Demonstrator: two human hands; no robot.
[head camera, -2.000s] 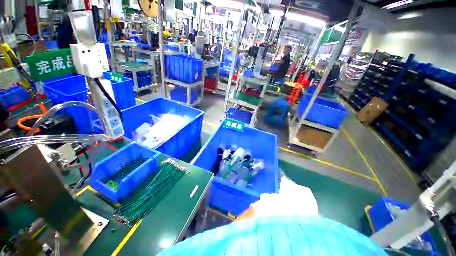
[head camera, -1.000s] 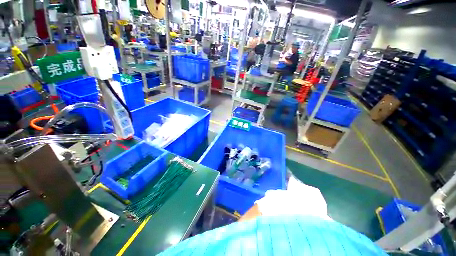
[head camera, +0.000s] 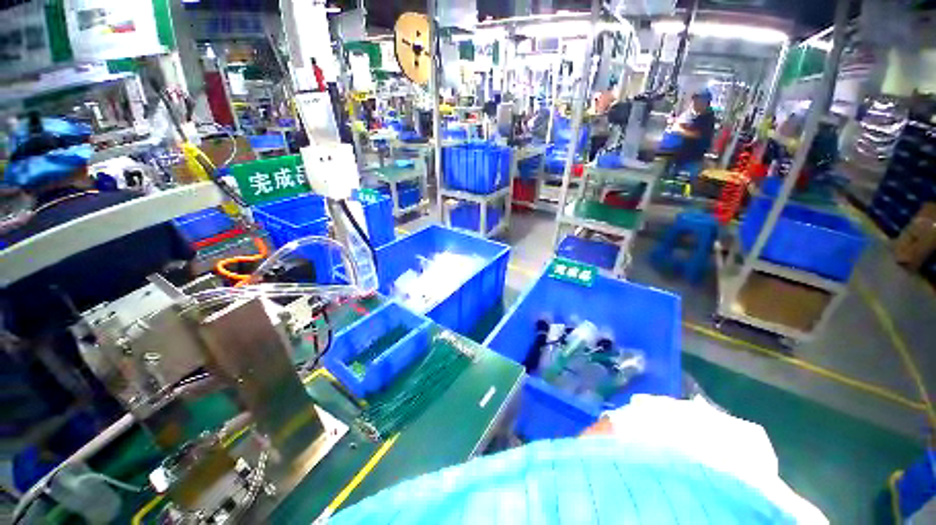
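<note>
Neither of my hands is clearly in view. A blue striped garment and a white sleeve fill the bottom edge. Green wires (head camera: 426, 387) lie in a flat bundle on the green bench (head camera: 467, 410). A small blue parts bin (head camera: 378, 351) with green pieces inside stands behind them. A large blue tote (head camera: 626, 308) with a green sign stands right of the bench and holds bagged bundles (head camera: 585, 354), some black and some green. The silver bench-top machine (head camera: 262, 385) stands at the bench's left.
Another blue tote (head camera: 443, 282) holds whitish plastic behind the parts bin. A person in a blue cap (head camera: 51, 164) is at the far left. A blue stool (head camera: 686, 241) and a wheeled cart (head camera: 785, 297) stand at the right. Another person (head camera: 698, 128) is farther back.
The view has turned left, so the bench, bins and totes sit farther right in the picture. The capped person and more of the machine now show at the left. The wires lie as before.
</note>
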